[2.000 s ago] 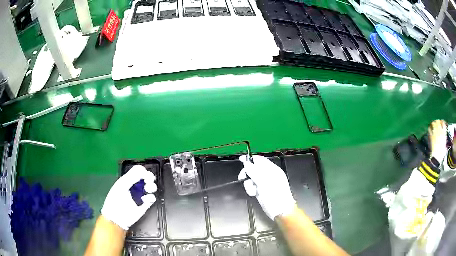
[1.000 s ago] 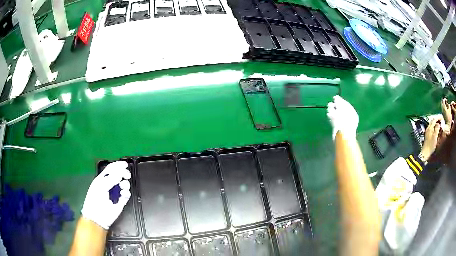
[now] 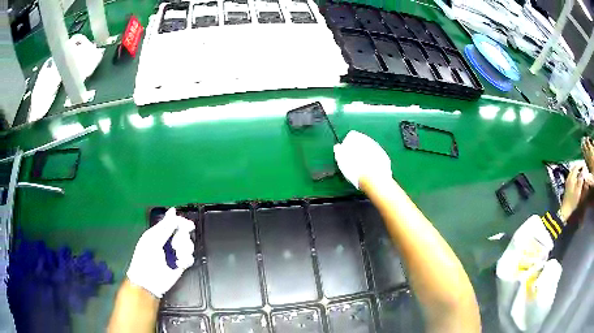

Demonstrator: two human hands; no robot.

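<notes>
My right hand (image 3: 365, 159), in a white glove, is at the right long edge of a phone middle frame (image 3: 306, 118) on the green surface; its fingertips close on that edge. The frame's solid end points away from me. My left hand (image 3: 161, 252), also gloved, is curled around small blue pieces (image 3: 170, 252) over the left end of the black component tray (image 3: 231, 260). The large pockets that show in the tray hold no frame. Another phone middle frame (image 3: 430, 140) lies on the green surface to the right of my right hand.
A phone middle frame (image 3: 57, 164) lies far left, another (image 3: 514, 193) at right. Loose blue pieces (image 3: 55, 263) are piled at left. Beyond stand a white tray (image 3: 241, 58), stacked black trays (image 3: 407, 52), a red sign (image 3: 132, 36) and blue reels (image 3: 493, 62). A person's sleeve (image 3: 531, 253) is at right.
My right hand has let go of the frame it laid down at right and moved left to the nearer frame, which is now tilted differently. My left hand still holds the blue pieces.
</notes>
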